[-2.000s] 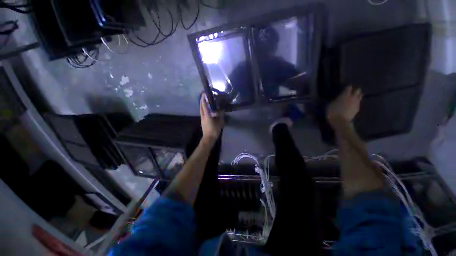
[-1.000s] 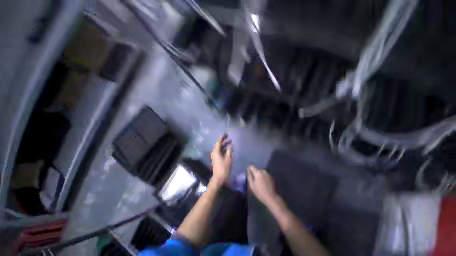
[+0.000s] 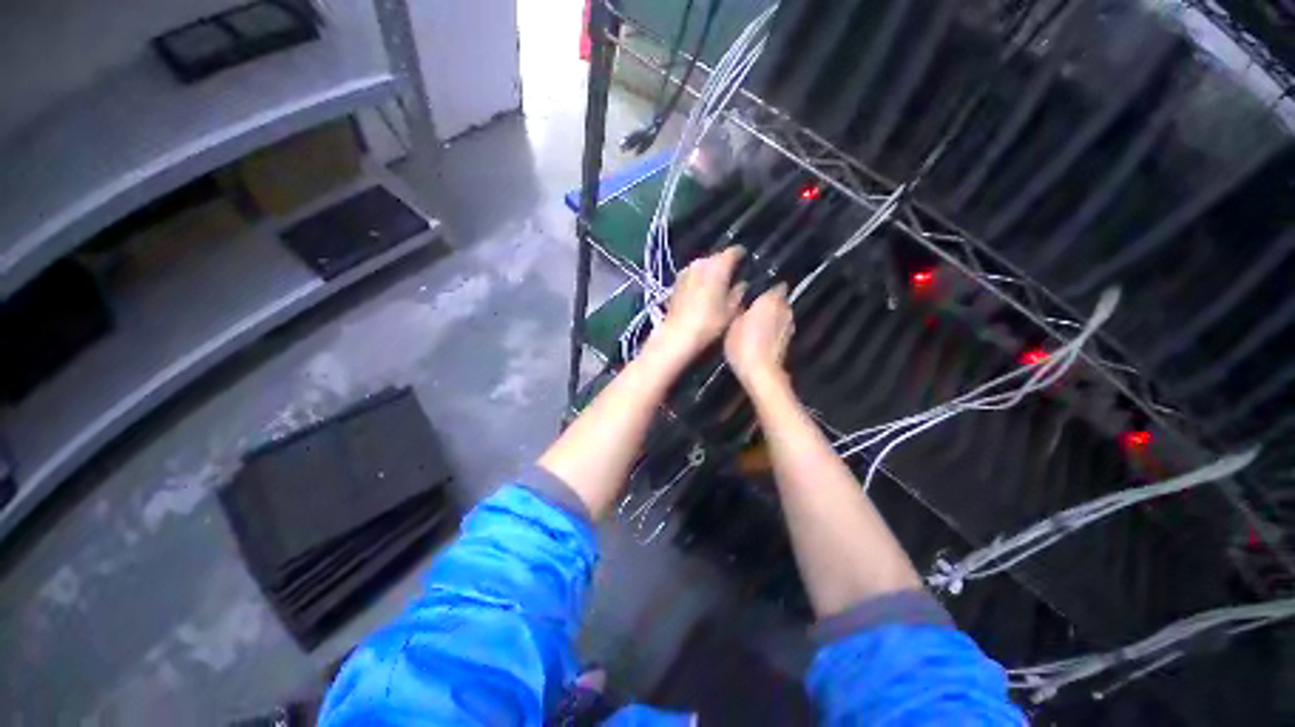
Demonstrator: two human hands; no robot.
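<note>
My left hand and my right hand are close together at the front of a wire rack, their fingers bent at the near ends of dark upright slabs. What the fingertips touch or hold is too small and dark to tell. A bundle of white cables hangs from the shelf beside my left hand. Another white cable runs from the shelf edge down towards my right hand.
The wire rack with red lights and more white cable bundles fills the right. A stack of dark trays lies on the floor at left. Side shelving stands at the far left.
The view has turned from the floor trays to the rack. Both hands have left the dark tray and the two-panel unit seen earlier, and are now together at the rack shelf.
</note>
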